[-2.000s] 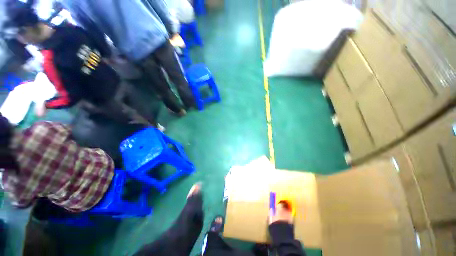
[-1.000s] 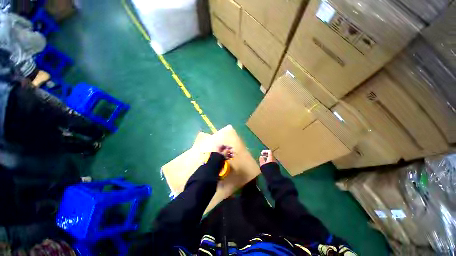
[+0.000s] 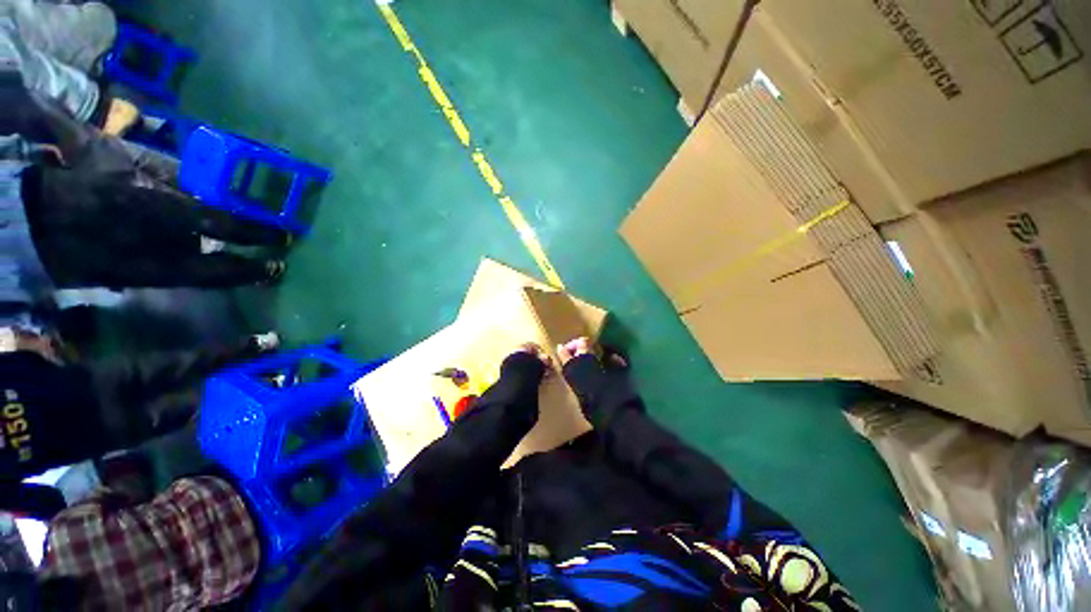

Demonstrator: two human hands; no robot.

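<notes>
A plain brown carton (image 3: 419, 371) lies at my legs, turned at a slant. A flap at its far right end stands partly open, with a shaded gap (image 3: 565, 316) beside it. The tape dispenser (image 3: 455, 401), with blue and orange-red parts, rests on the carton left of my hands, partly behind my left sleeve. My left hand (image 3: 535, 354) is at the flap's near edge, mostly hidden by the sleeve and blurred. My right hand (image 3: 577, 348) is close beside it, its small, blurred fingers bent over the flap edge.
Strapped flat carton blanks (image 3: 748, 263) lean on large printed cartons (image 3: 933, 96) at the right. Film-wrapped goods (image 3: 993, 514) are at lower right. Blue stools (image 3: 275, 412) and several people, one in a checked shirt (image 3: 156, 544), are at the left. A yellow floor line (image 3: 479, 161) runs beyond the carton.
A hand was at the dispenser two seconds ago; now it lies on the carton with no hand on it. My hands have come together at the flap, which now stands up. The view has turned.
</notes>
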